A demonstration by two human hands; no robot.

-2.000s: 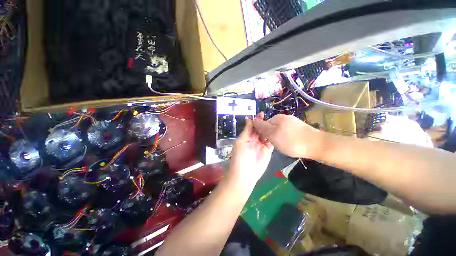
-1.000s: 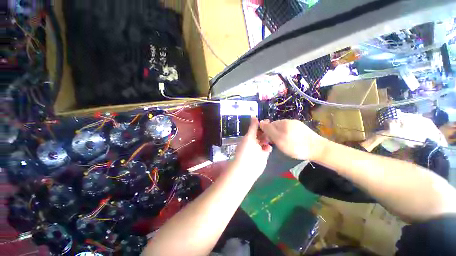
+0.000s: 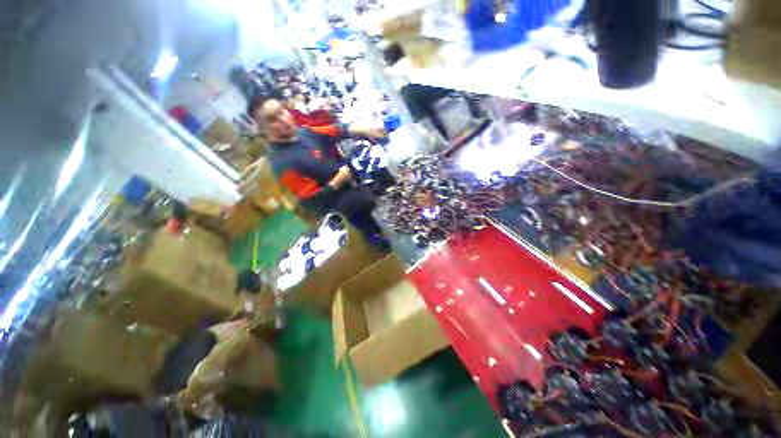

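Neither of my hands is in the picture. The view is tilted and blurred. Dark round motor units (image 3: 599,376) with thin coloured lead wires stand crowded on the bench at the lower right. The red bench surface (image 3: 505,299) runs away from them towards the upper left, with bright light reflections on it. A tangled pile of small wired parts (image 3: 432,201) lies at its far end.
An open cardboard box (image 3: 394,342) stands on the green floor (image 3: 308,359) beside the bench. More brown boxes (image 3: 180,278) stand at the left. A person (image 3: 312,167) in dark and red clothing is beyond the bench. A white shelf (image 3: 514,77) holds a dark cylinder (image 3: 628,43).
The view has swung away from the screw feeder and my two hands, which met beside it. It now shows the bench's length, the floor and a person. Both hands have left the picture.
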